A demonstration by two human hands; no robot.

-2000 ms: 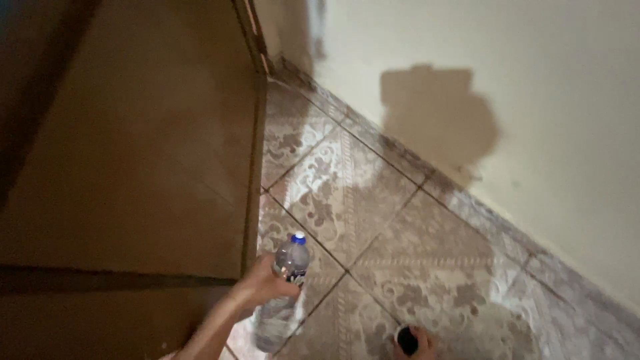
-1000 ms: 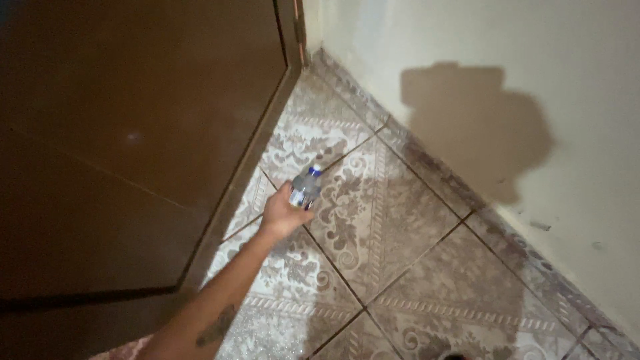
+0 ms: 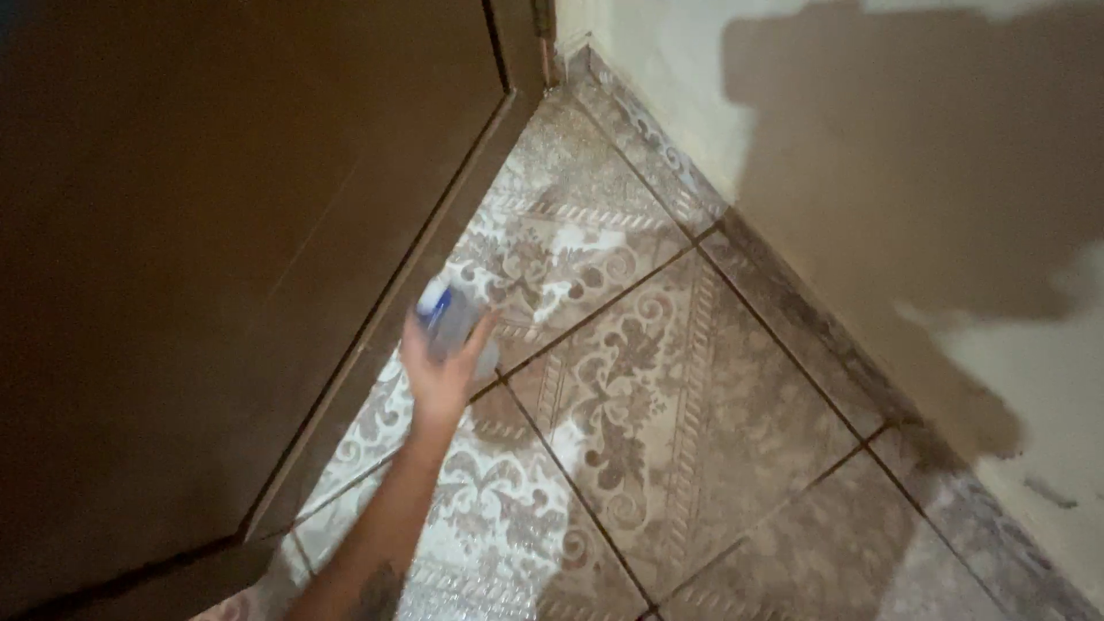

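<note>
My left hand (image 3: 442, 371) is closed around a clear plastic bottle (image 3: 457, 323) with a blue and white cap, above the patterned floor tiles beside the brown door. Motion blurs the bottle, and its cap end points up and to the left. Part of the bottle is hidden by my fingers. My right hand is out of view.
A brown door (image 3: 259, 216) fills the left side. On the right, a pale wall (image 3: 1018, 371) with a dark shadow meets the floor along a tiled skirting (image 3: 802, 345). Patterned tiles (image 3: 638, 388) lie between them, narrowing to a corner at the top.
My left hand has moved with the bottle toward the door's lower edge, and the bottle has tilted. My right hand, seen earlier with a small black thing, has left the view.
</note>
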